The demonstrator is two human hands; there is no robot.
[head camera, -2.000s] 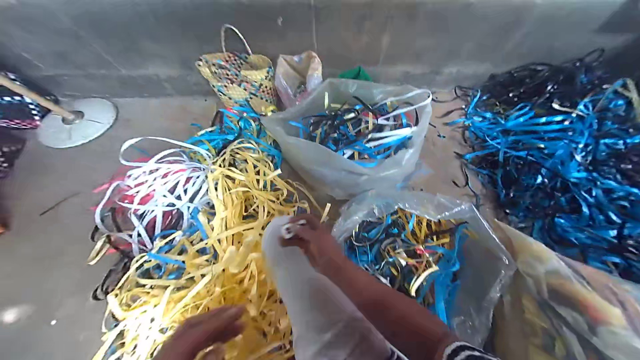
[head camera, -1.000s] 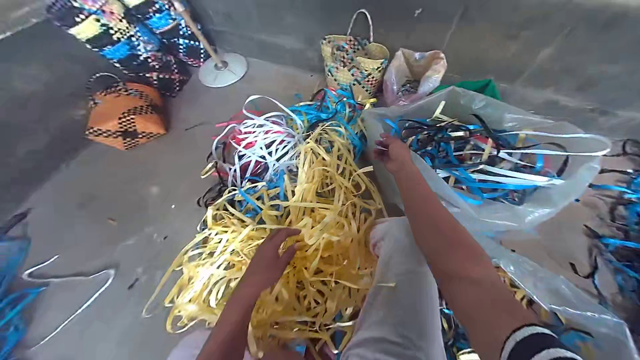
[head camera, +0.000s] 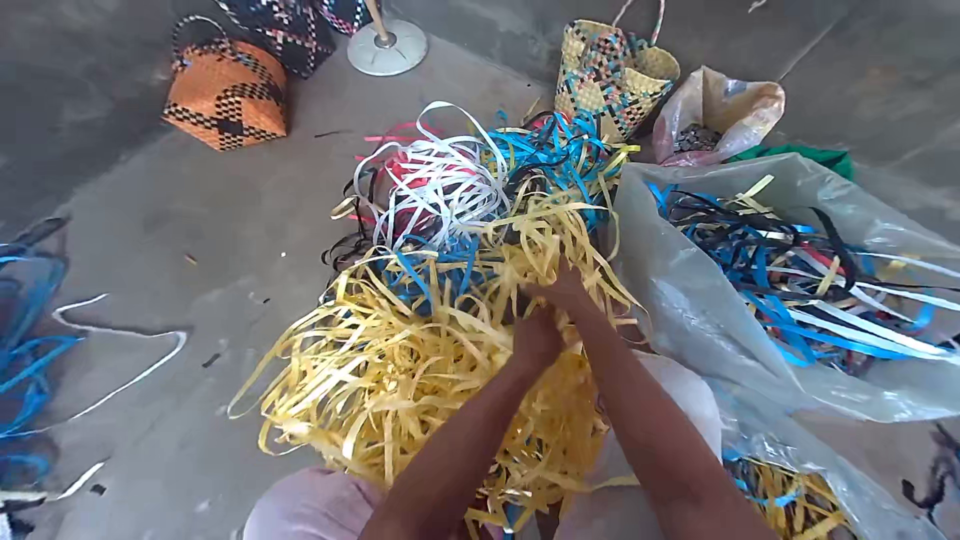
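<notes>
A large heap of yellow plastic strips (head camera: 375, 375) lies before my knees. Both hands reach into its upper right part. My left hand (head camera: 537, 337) is sunk among the strips, its fingers hidden. Just above and beside it, my right hand (head camera: 562, 291) is partly covered by yellow strips, with its fingertips unclear. Whether either one grips any strips cannot be told. White strips (head camera: 442, 187) lie over red ones at the heap's top left, and blue strips (head camera: 555, 150) lie at its top.
A clear plastic bag (head camera: 675, 277) of mixed strips lies open at right, with another bag (head camera: 832, 480) below. Behind stand a woven basket (head camera: 600, 75), a small sack (head camera: 750, 112), an orange basket (head camera: 225, 97) and a round metal base (head camera: 388, 49). Blue strips (head camera: 30, 360) lie far left.
My right hand has moved from the edge of the clear bag into the yellow strips. My left hand has moved up through the heap and is now close beside it.
</notes>
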